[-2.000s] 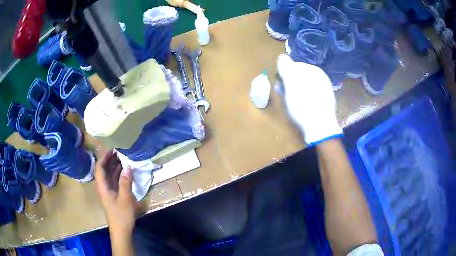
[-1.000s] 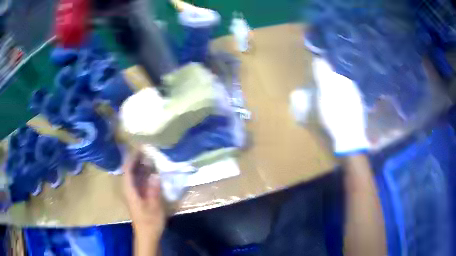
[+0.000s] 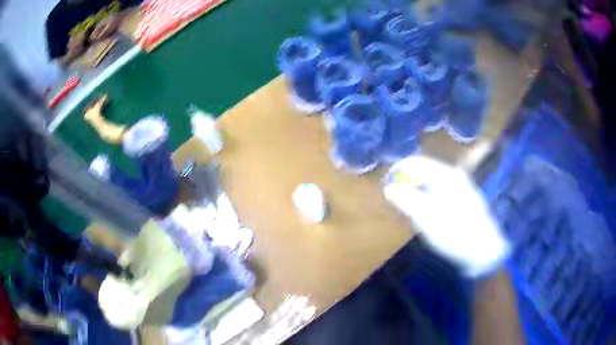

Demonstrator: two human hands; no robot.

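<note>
The frame is blurred. My right hand, in a white knit glove, is over the table's front edge at the right. Its fingertips are near the grouped blue boot uppers; whether it holds anything cannot be told. My left hand is not in view. A blue boot upper with fluffy trim lies under the cream press pad at the lower left. A small white glue bottle lies on the brown table top between the press and my right hand. Several blue uppers stand grouped at the upper right.
A second white bottle stands behind the press. Another trimmed upper stands on the green surface's side, near a tan stick-like item. A blue crate is at the lower right. The dark press arm crosses the left side.
The view has swung right, so the press now sits lower left and my left hand has left the picture. My gloved right hand is farther from the small bottle, nearer the front edge.
</note>
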